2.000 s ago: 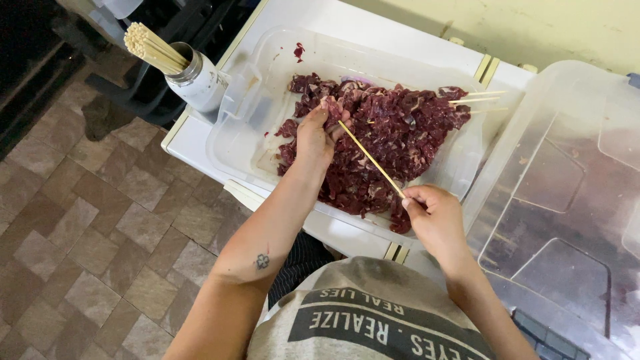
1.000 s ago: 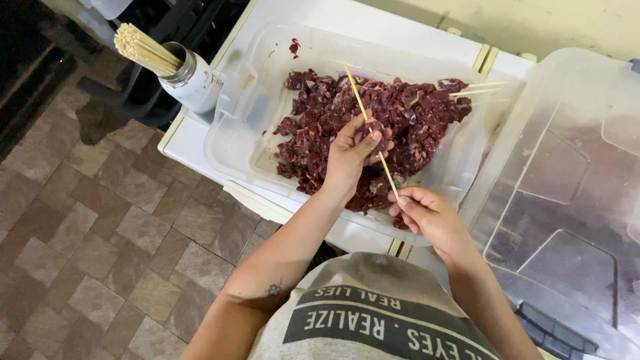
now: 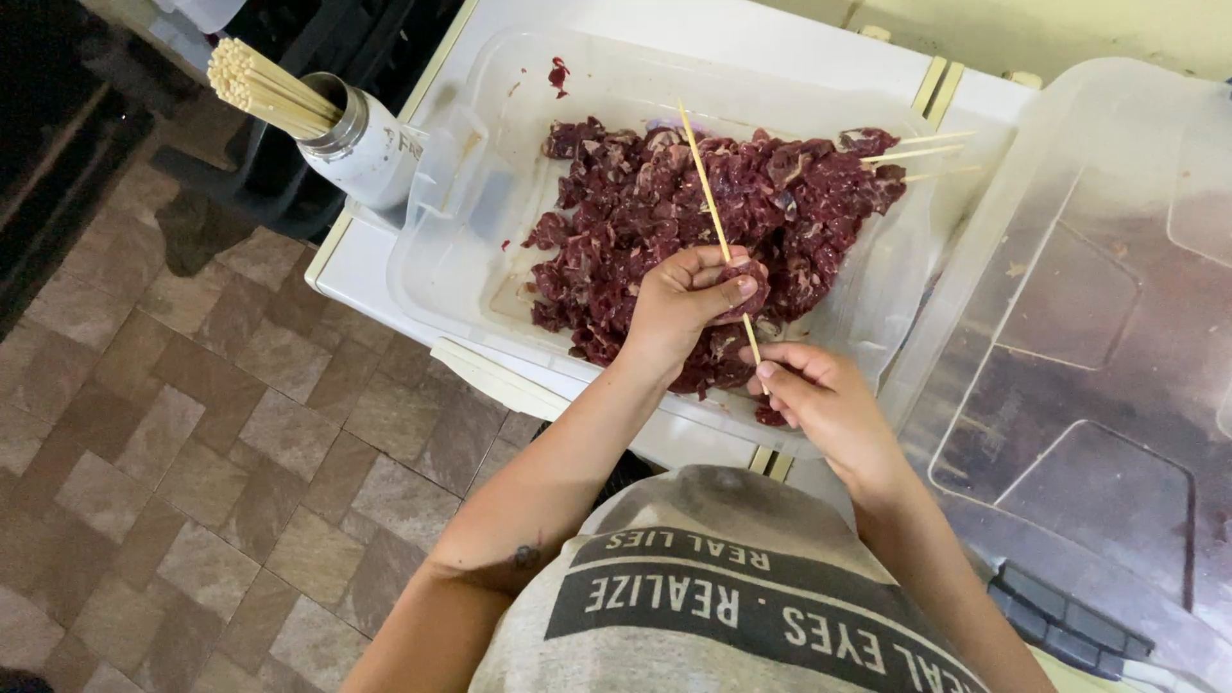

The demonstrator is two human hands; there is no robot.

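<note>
A wooden skewer (image 3: 709, 197) runs through a piece of raw red meat (image 3: 743, 292) that my left hand (image 3: 685, 298) pinches between thumb and fingers. Below it, my right hand (image 3: 813, 390) grips the skewer's lower end; the upper end sticks out bare past my left hand. Both hands are over the near side of a translucent plastic tub (image 3: 433, 279) holding a heap of cut raw meat (image 3: 635, 212). At the heap's right end, several skewers (image 3: 914, 152) poke out of the meat toward the tub's right rim.
A white metal container (image 3: 364, 154) with a bundle of wooden skewers (image 3: 274, 91) stands at the tub's left corner. To the right lies a large clear plastic lid or bin (image 3: 1059, 318) with a dark latch (image 3: 1068, 616). The white surface (image 3: 385, 298) ends above a tiled floor.
My left hand has come down from over the heap toward my right hand. The skewer, earlier ending at my left hand, now passes through the meat and sticks out beyond it.
</note>
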